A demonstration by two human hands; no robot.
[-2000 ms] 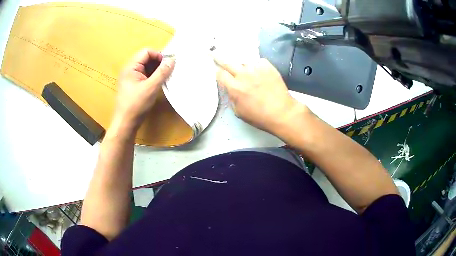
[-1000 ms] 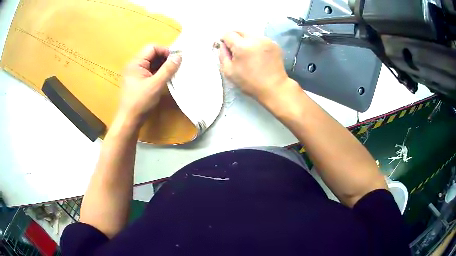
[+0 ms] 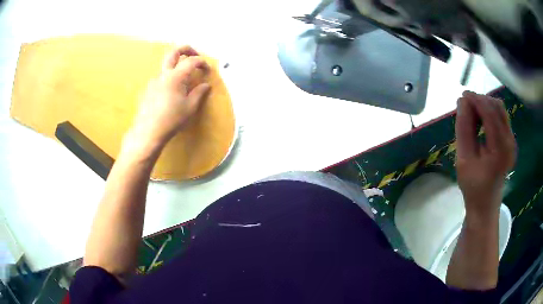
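Observation:
The tan-orange card template [image 3: 89, 77] lies flat on the white table, with a thin white layer showing along its rounded edge. My left hand [image 3: 178, 98] is over the rounded end, fingers loosely curled, thumb apart, nothing visible in it. The black bar weight [image 3: 86, 149] lies across the card's near edge, partly behind my left forearm. My right hand [image 3: 485, 139] is off the table's right edge, fingertips close together; whether they hold something small cannot be told. The cutter's grey base plate [image 3: 372, 68] stands right of the card.
The dark, blurred cutter body [image 3: 417, 27] fills the upper right. White threads hang at the cutter near the base plate. A white round bin [image 3: 431, 208] stands on the green floor below my right hand. The table's red edge [image 3: 381, 139] runs in front of me.
The card's rounded end, folded back before, now lies flat over the white piece. My right hand has left the white piece and moved far right, over the floor. My left hand has loosened its pinch.

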